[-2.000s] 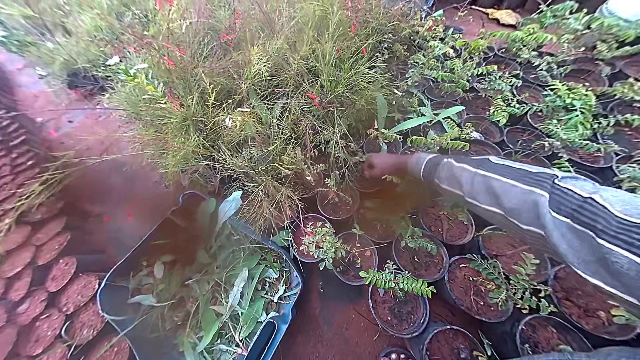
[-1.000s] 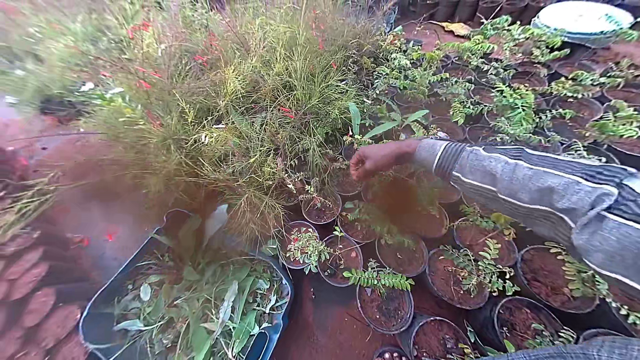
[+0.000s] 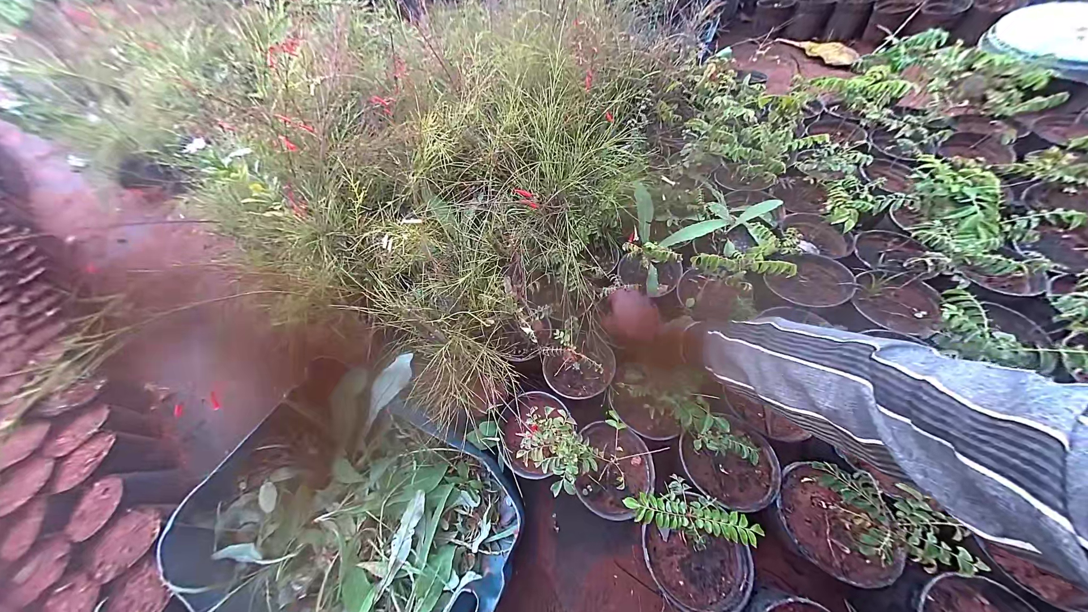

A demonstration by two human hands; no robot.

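My right hand (image 3: 633, 319), blurred, reaches in from the right in a grey striped sleeve (image 3: 892, 408). It is low over the soil-filled nursery pots, beside the wispy red-flowered plants (image 3: 476, 170); its fingers and anything in them are too smeared to tell. Just in front of it is a pot with a small seedling (image 3: 580, 365). A long-leaved green plant (image 3: 710, 223) stands behind it. At the lower left, a blue plastic container (image 3: 510, 518) holds pulled leaves and grass (image 3: 408, 527). My left hand cannot be made out; brown blur lies above the container.
Rows of black pots with feathery-leaved seedlings (image 3: 960, 200) fill the right side. Closely packed soil-filled bags (image 3: 93, 510) stand at the left. A white-topped round container (image 3: 1041, 34) and a yellow dry leaf (image 3: 820, 53) are at the back right. A leafy seedling (image 3: 697, 517) grows in front.
My right hand was at the pots near the long-leaved plant two seconds ago and appeared as a closed fist one second ago. It is now lower beside that plant and blurred.
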